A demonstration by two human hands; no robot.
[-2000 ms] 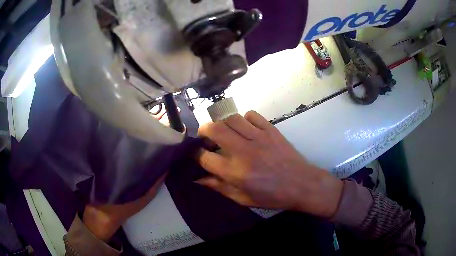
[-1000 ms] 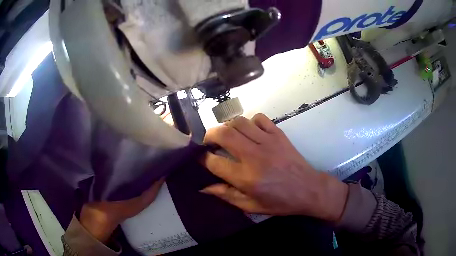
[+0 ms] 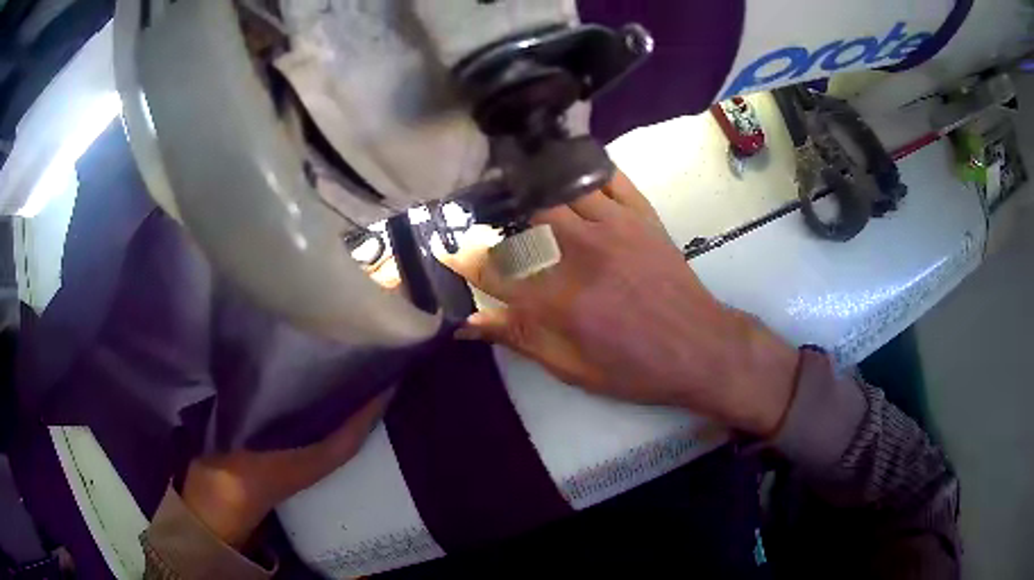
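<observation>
The sewing machine head [image 3: 374, 102] fills the upper middle. A dark purple strip [image 3: 476, 448] lies flat on the white table and runs up under it. A wide purple cloth [image 3: 267, 368] is bunched at the left. My right hand [image 3: 635, 300] is beside the presser foot area, behind the pale ribbed screw [image 3: 527, 252], fingers partly hidden by the machine; its thumb is at the strip's edge. My left hand [image 3: 289, 459] is under the purple cloth, its fingers hidden by it. The needle cannot be made out.
Red snips [image 3: 739, 127] and dark-handled scissors [image 3: 841, 170] lie on the white table [image 3: 618, 448] at the right. Purple cloth also shows behind the head, beside the machine arm with blue lettering [image 3: 833, 59]. A small green item [image 3: 977, 153] is at the far right.
My right hand has moved up and away from the near part of the strip, further in behind the ribbed screw, baring more of the strip. My left hand has barely moved.
</observation>
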